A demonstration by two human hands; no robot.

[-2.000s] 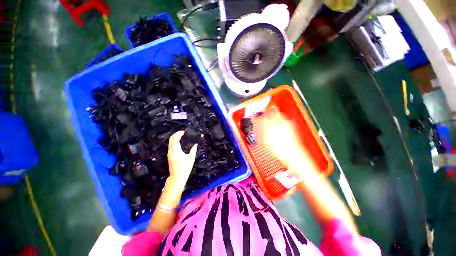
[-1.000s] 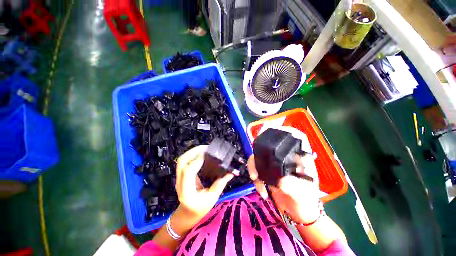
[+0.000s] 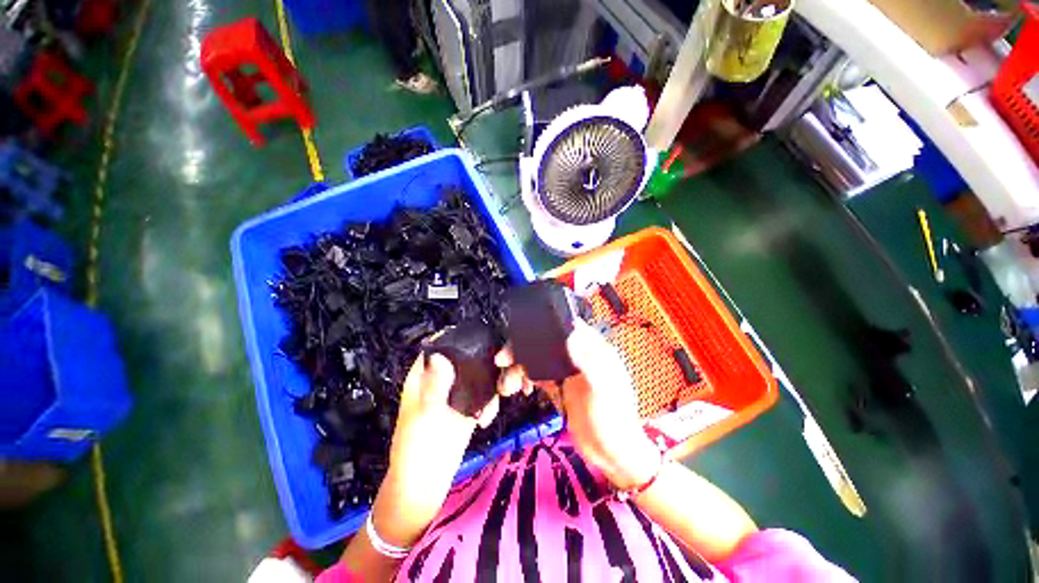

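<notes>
My left hand [image 3: 427, 438] is shut on a black power adapter [image 3: 465, 362], held over the near right part of the blue tote [image 3: 256, 342]. My right hand [image 3: 604, 410] is shut on a second black power adapter [image 3: 538, 328], held beside the first, near the edge between tote and basket. The tote is heaped with black adapters and leads [image 3: 376, 285]. The orange basket [image 3: 729, 330] on the right holds a few small black pieces [image 3: 686, 364] and white paper labels. My fingertips are partly hidden by the adapters.
A white desk fan [image 3: 590, 173] stands behind the basket. A smaller blue tote [image 3: 393, 148] sits behind the large one. A red stool [image 3: 256, 80] is at the back left, other blue totes [image 3: 57, 364] at far left. A yellow-green tin [image 3: 749, 37] hangs on a white post.
Both adapters have been turned and moved slightly left, close together. Small black pieces now show in the basket, where my right hand covered it before. The view has shifted a little.
</notes>
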